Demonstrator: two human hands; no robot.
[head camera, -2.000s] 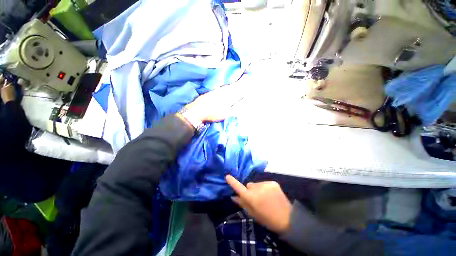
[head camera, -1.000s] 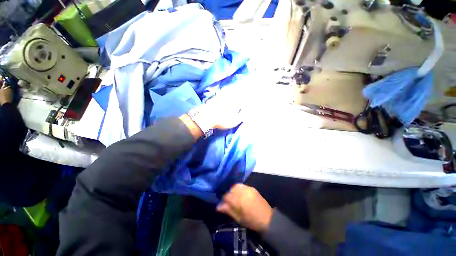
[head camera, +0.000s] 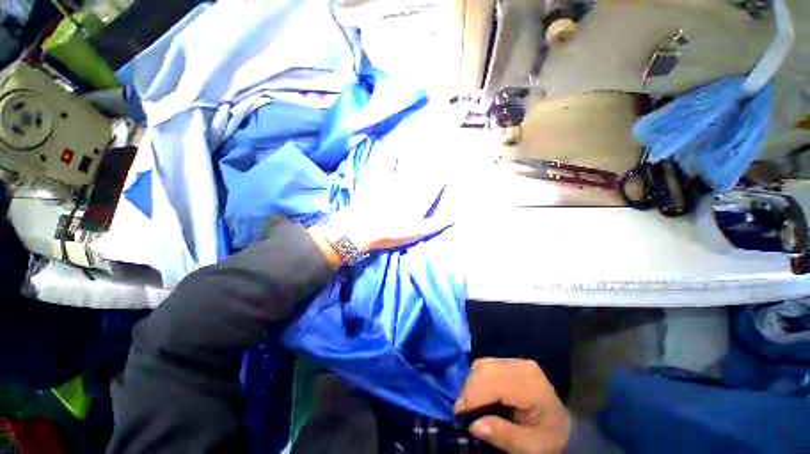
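Note:
The light-blue garment (head camera: 258, 53) lies heaped left of the needle area. Its royal-blue cloth (head camera: 391, 328) hangs over the table's front edge. My left hand (head camera: 386, 208) lies flat on the cloth near the table edge, its fingers bleached by the lamp glare. My right hand (head camera: 515, 403) is below the table edge, its fingers pinching the lower right corner of the royal-blue cloth, which is drawn taut. The presser foot area (head camera: 480, 113) stands beyond my left hand, partly lost in glare.
The cream machine head (head camera: 613, 53) stands at right. Dark-red snips (head camera: 568, 174) and black-handled scissors (head camera: 655, 188) lie by its base. A light-blue tassel (head camera: 710, 129) hangs at right. A second cream machine (head camera: 40, 133) is at left. Blue cloth (head camera: 702, 412) lies at lower right.
My right hand has moved right and down, stretching the royal-blue cloth with it. My left hand stays on the cloth with its fingers more extended. The view has shifted, moving the machines left.

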